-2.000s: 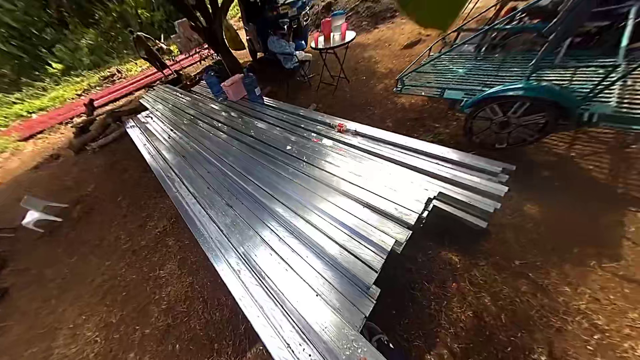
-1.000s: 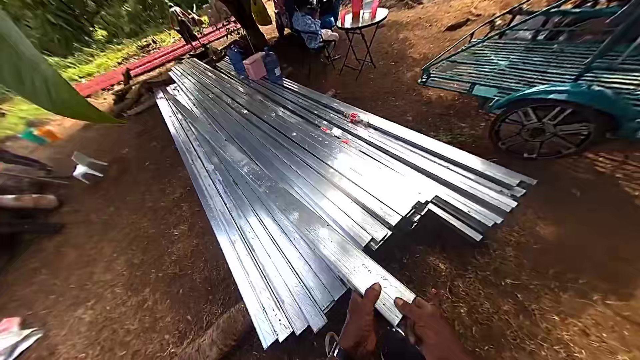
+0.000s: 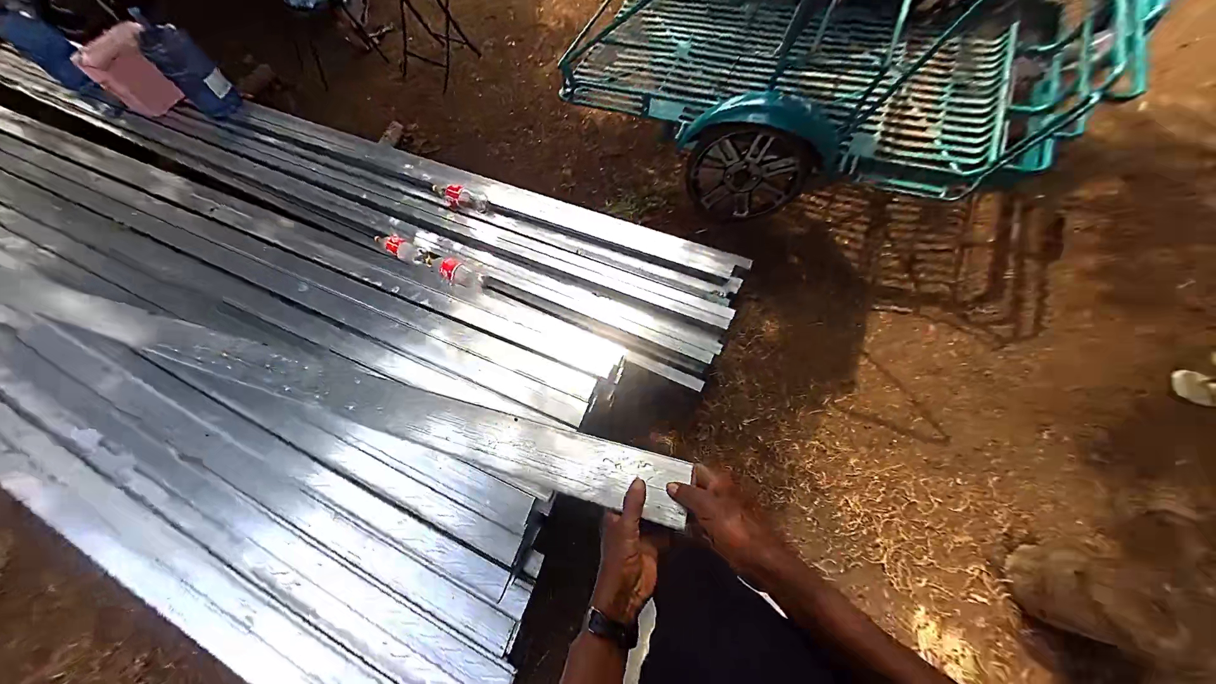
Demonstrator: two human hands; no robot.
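Observation:
A long shiny metal profile (image 3: 532, 451) lies on top of a wide layer of similar metal profiles (image 3: 285, 465), its near end jutting out past the others beside it. My left hand (image 3: 627, 560), with a dark watch or band on the wrist, grips the near edge of that end, thumb on top and fingers hidden beneath. My right hand (image 3: 717, 508) holds the end's right corner, its thumb on the upper face. Faint marks show on the metal close to both thumbs.
Several small clear bottles with red labels (image 3: 461, 274) lie on the profiles. Blue containers (image 3: 190, 71) and a pink container (image 3: 128, 68) stand at the upper left. A teal metal cart (image 3: 769, 119) with a spoked wheel is at the upper right, over brown soil with dry grass.
Two seconds ago no hands were in view; one second ago both held a profile end. That end now juts out farther right of its neighbours. The view has moved closer to the profiles.

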